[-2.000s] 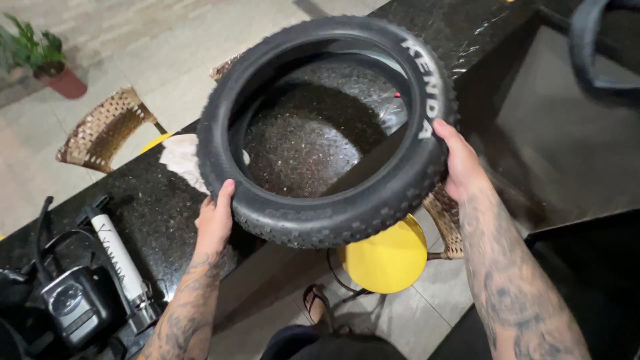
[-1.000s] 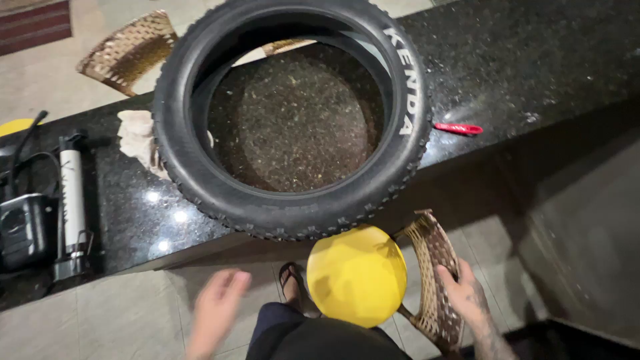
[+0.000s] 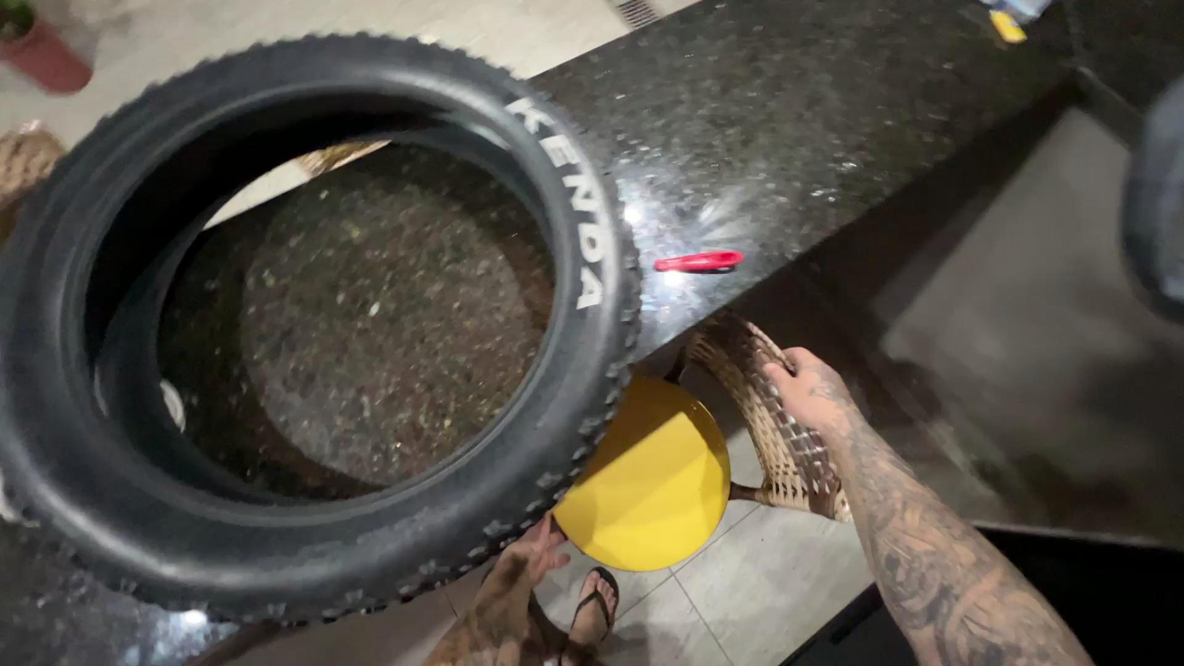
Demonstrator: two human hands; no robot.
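A black Kenda knobby bicycle tire (image 3: 606, 370) lies on the dark speckled stone countertop (image 3: 786, 111), filling the left half of the view. My right hand (image 3: 809, 388) grips the top of the woven backrest (image 3: 768, 416) of a chair with a round yellow seat (image 3: 652, 481). At the seat's left edge, below the tire, is my left hand (image 3: 536, 550), its fingers apart; whether it touches the seat is unclear. A red plastic tire lever (image 3: 698, 262) rests on the counter, right of the tire.
Another woven chair (image 3: 26, 171) and a potted plant in a red pot (image 3: 46, 55) stand beyond the counter at left. A dark curved object (image 3: 1156, 203) is at the right edge. A small yellow and blue item (image 3: 1008, 26) lies far back. My sandalled foot (image 3: 595, 606) is on the tiled floor.
Both hands held the tire up two seconds ago; it then came to lie on the counter, let go. My right hand has taken hold of the chair back. My left hand has moved toward the yellow seat.
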